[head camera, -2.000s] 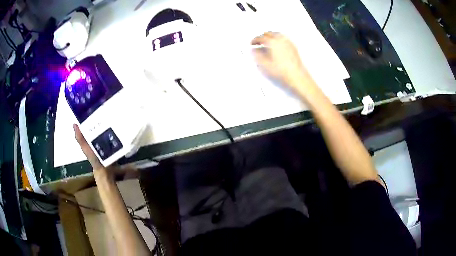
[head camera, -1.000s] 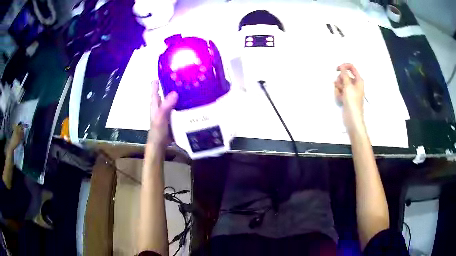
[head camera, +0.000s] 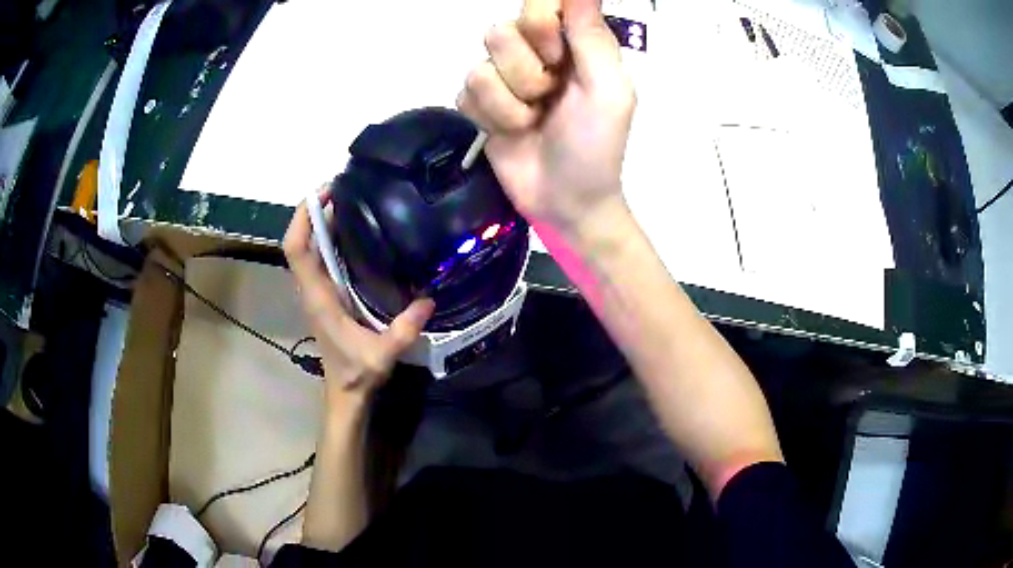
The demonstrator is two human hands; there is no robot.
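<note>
A dual-lens PTZ camera (head camera: 428, 222), with a black rounded head and white body, is held off the table at its front edge. Its head faces up, with LEDs glowing white, red and blue. My left hand (head camera: 361, 338) grips it from the left and below, the thumb on the black head. My right hand (head camera: 555, 122) is a fist above and right of the head, gripping a thin pale stick (head camera: 475, 150). The stick's lower end points down at a recess in the top of the black head. The rest of the stick is hidden in the fist.
An open cardboard box (head camera: 150, 377) with cables is below the left table edge. A second camera's lens panel (head camera: 628, 33) shows partly behind my right hand. Two dark slim items (head camera: 761, 37) lie on the white paper (head camera: 800, 200). A tape roll (head camera: 889, 31) is far right.
The camera has come towards me and tilted so its head top shows. My right hand has moved left from the paper to above the head, and the pale stick shows in it.
</note>
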